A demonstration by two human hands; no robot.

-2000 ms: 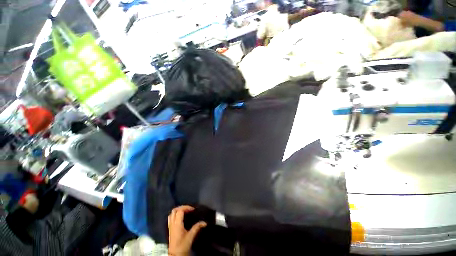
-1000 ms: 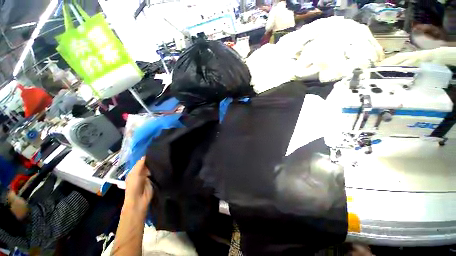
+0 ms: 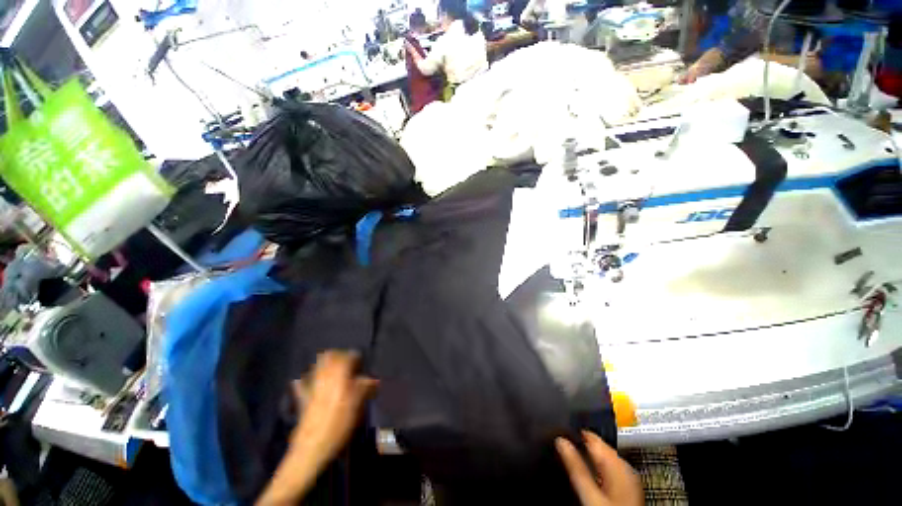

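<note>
Large black fabric point(image 3: 445, 336) lies over the table left of the white sewing machine point(image 3: 673, 188) and hangs over the front edge. My left hand point(image 3: 331, 400) is on the left part of the fabric, fingers curled and blurred; whether it pinches the cloth cannot be told. My right hand point(image 3: 601, 474) is at the bottom, its thumb and fingers at the fabric's front right edge; its grip is unclear. The needle area point(image 3: 598, 262) is right of the fabric, with no hand near it.
A black plastic bag point(image 3: 321, 163) and cream fabric pile point(image 3: 554, 94) stand behind. Blue material point(image 3: 198, 366) lies left. A green bag point(image 3: 79, 163) hangs at left. Red snips point(image 3: 872, 311) lie on the machine bed. People are in the background.
The view has shifted right, showing more of the machine. My left hand has moved from the fabric's left edge onto it. My right hand has come into clear view at the front edge.
</note>
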